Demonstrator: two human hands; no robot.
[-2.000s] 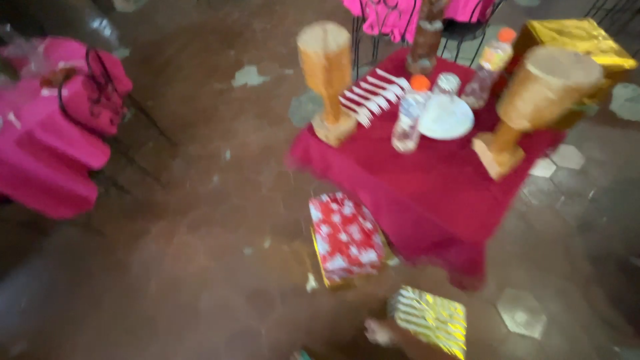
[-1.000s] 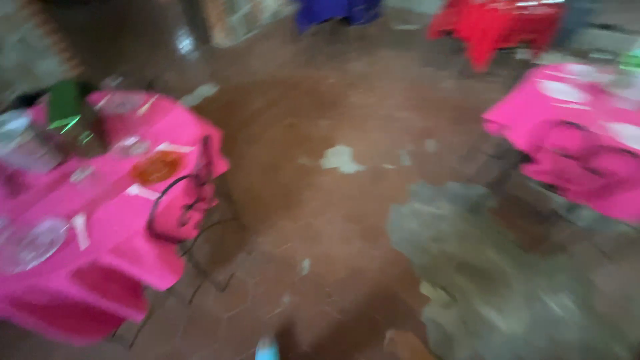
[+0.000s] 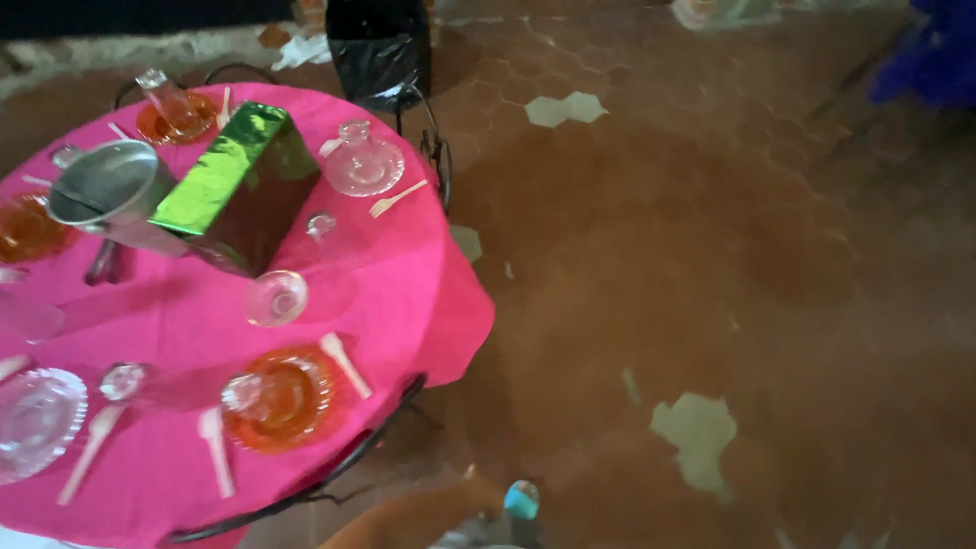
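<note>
At the bottom edge, a blurred bare forearm reaches in from the lower left, and I take it for mine; my left hand (image 3: 474,488) is too blurred at its end to show what the fingers do. Beside it is a small teal object (image 3: 522,499), too unclear to name. My right hand is out of view. Nearest to the arm is a round table with a pink cloth (image 3: 366,305). On it stand a green foil-wrapped box (image 3: 221,168), a metal bucket (image 3: 107,187) with tongs, an orange glass plate (image 3: 286,400), a clear plate (image 3: 364,168) and pale forks (image 3: 347,366).
Dark metal chair backs (image 3: 438,149) (image 3: 305,496) curve around the table's edge. A black plastic bag (image 3: 381,65) stands behind it. Brown hexagonal floor tiles with a pale patch (image 3: 698,438) lie to the right. Blue cloth (image 3: 926,61) hangs at the upper right.
The view has swung from a dark red table with wooden goblets to the pink table. A hand near a gold-patterned box showed two seconds ago; that box is out of view now.
</note>
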